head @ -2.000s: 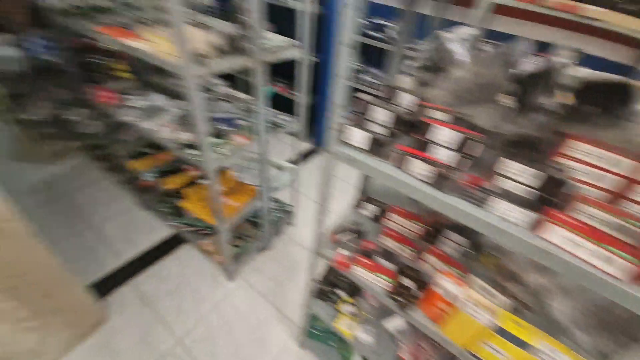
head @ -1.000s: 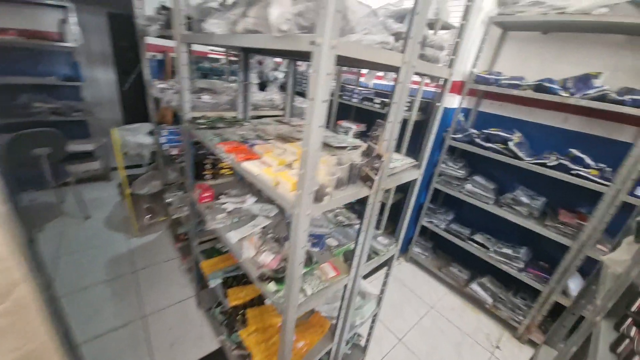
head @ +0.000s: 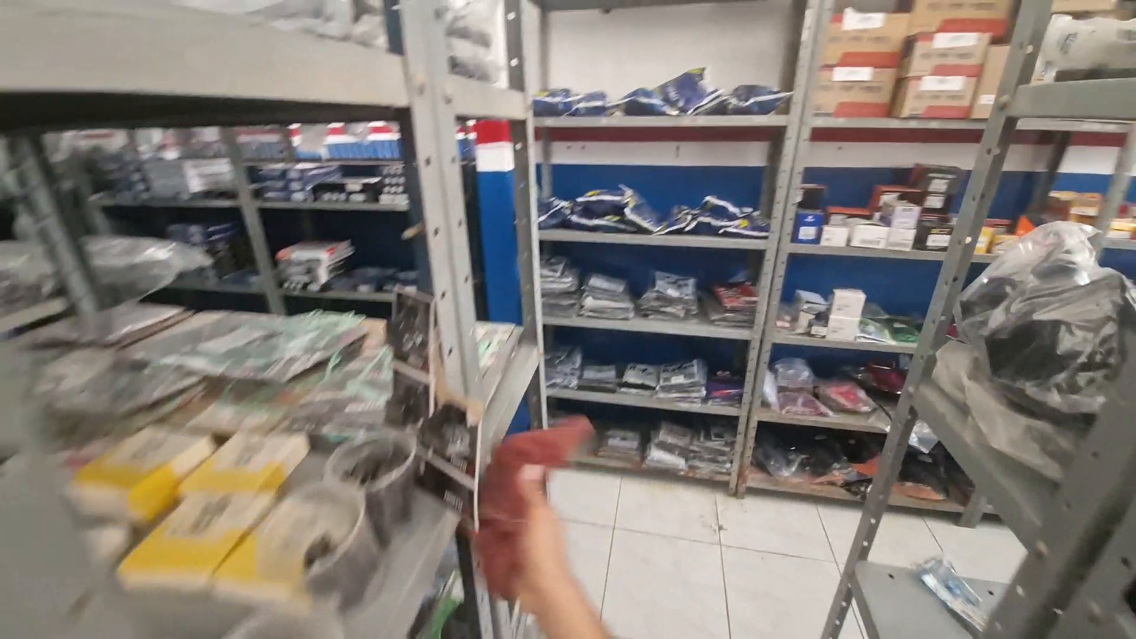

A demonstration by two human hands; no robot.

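Observation:
My right hand [head: 543, 537] reaches in from the bottom centre, shut on a dark red cloth [head: 510, 497]. The cloth is bunched and blurred, and its upper end sticks out to the right. It is close to the upright metal post [head: 444, 204] of the near shelf and the dark printed packets [head: 448, 453] beside it; whether it touches them I cannot tell. On that shelf, left of the hand, lie yellow and white boxes [head: 200, 519], grey ring-shaped parts [head: 342, 541] and clear plastic bags [head: 266, 342]. My left hand is out of view.
A wall shelf unit [head: 661, 238] with bagged packets stands ahead. Cardboard boxes [head: 945, 75] fill its upper right. At right, another metal rack [head: 941, 328] bears a large plastic-wrapped black bundle [head: 1052, 311]. White floor tiles [head: 666, 550] run between the racks.
The view has swung to the right and come closer to the shelf with the yellow boxes. My right hand with the red cloth has come into view.

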